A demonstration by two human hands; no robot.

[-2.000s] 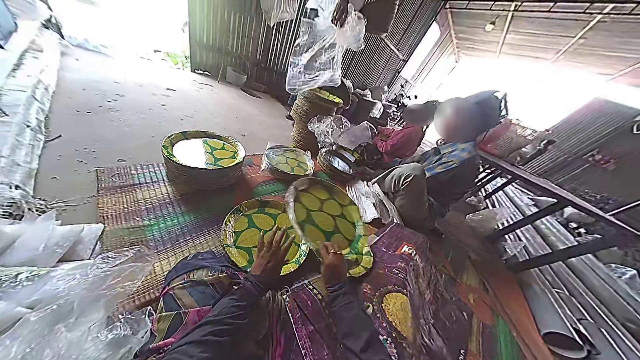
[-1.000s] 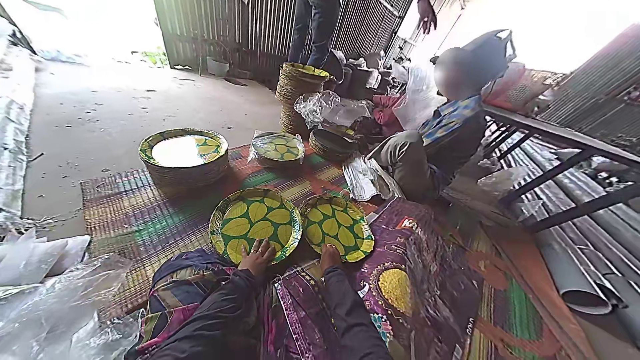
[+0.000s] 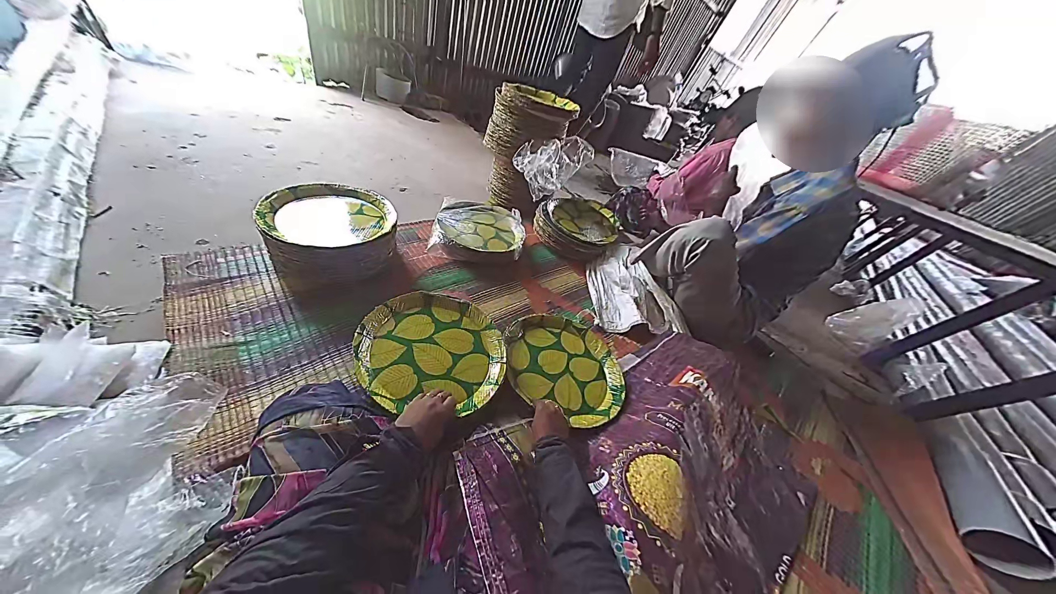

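Observation:
Two round plates with yellow leaves on green lie side by side before me, rims touching or nearly so. My left hand (image 3: 427, 417) grips the near rim of the left leaf-patterned plate (image 3: 431, 355). At the near rim of the right leaf-patterned plate (image 3: 567, 371) is my right hand (image 3: 549, 421), its fingertips hidden at the edge. Farther off stand a tall stack of large plates (image 3: 328, 247), plates in clear plastic wrap (image 3: 478, 229) and a low stack of darker-sided plates (image 3: 577, 227).
A woven mat (image 3: 223, 330) spreads under the plates. Clear plastic bags (image 3: 124, 470) lie at left, a purple printed sack (image 3: 652, 437) at right. A seated person (image 3: 709, 272) is beyond it, near a metal-framed bench (image 3: 973, 227) and pipes. Another person (image 3: 602, 41) stands behind a tall plate stack (image 3: 528, 132).
Two seconds ago the right plate was raised and tilted, overlapping the left one; now it lies lower beside it. The person at the back has come into view.

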